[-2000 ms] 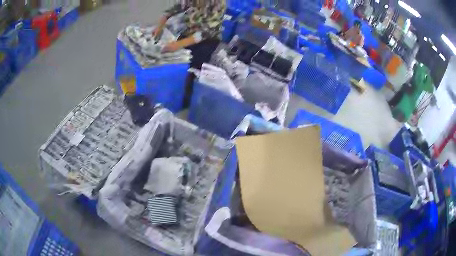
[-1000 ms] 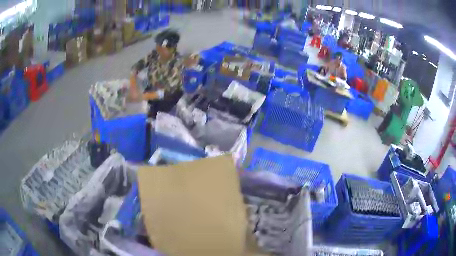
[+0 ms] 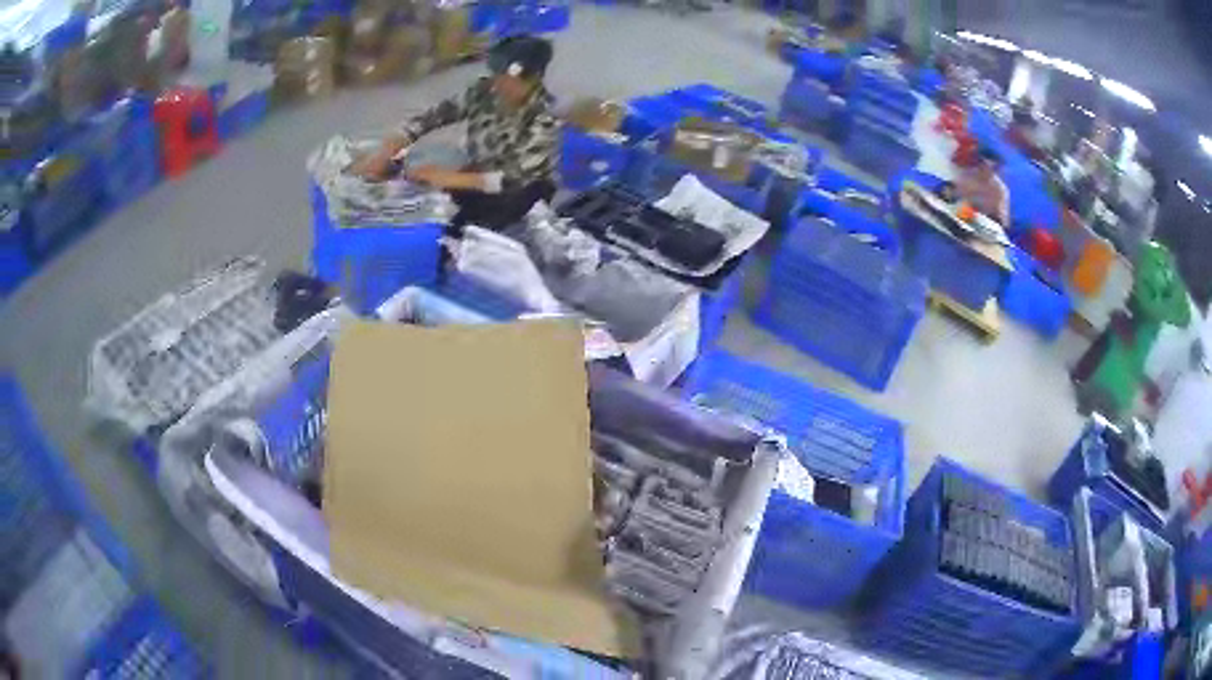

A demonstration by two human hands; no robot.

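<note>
A plain tan cardboard sheet point(image 3: 459, 472) lies curved over a blue crate lined with newspaper point(image 3: 751, 531), nearest in front of me. Its lower end bends over the contents. Silver-grey ribbed or wrapped parts point(image 3: 665, 531) show in the crate to the right of the sheet. Neither of my hands is in view.
Newspaper-wrapped rows point(image 3: 186, 345) with a dark pouch point(image 3: 304, 300) lie at left. A person point(image 3: 512, 133) works at a paper-topped crate point(image 3: 379, 266) behind. Blue crates point(image 3: 844, 299) stand at right, one with ribbed parts point(image 3: 1004, 545). A red stool point(image 3: 186, 130) stands far left.
The view has swung to the right and up since the first frame, then shifted slightly back. The crate with the small striped part is now mostly hidden. The person behind is bent over the paper-topped crate.
</note>
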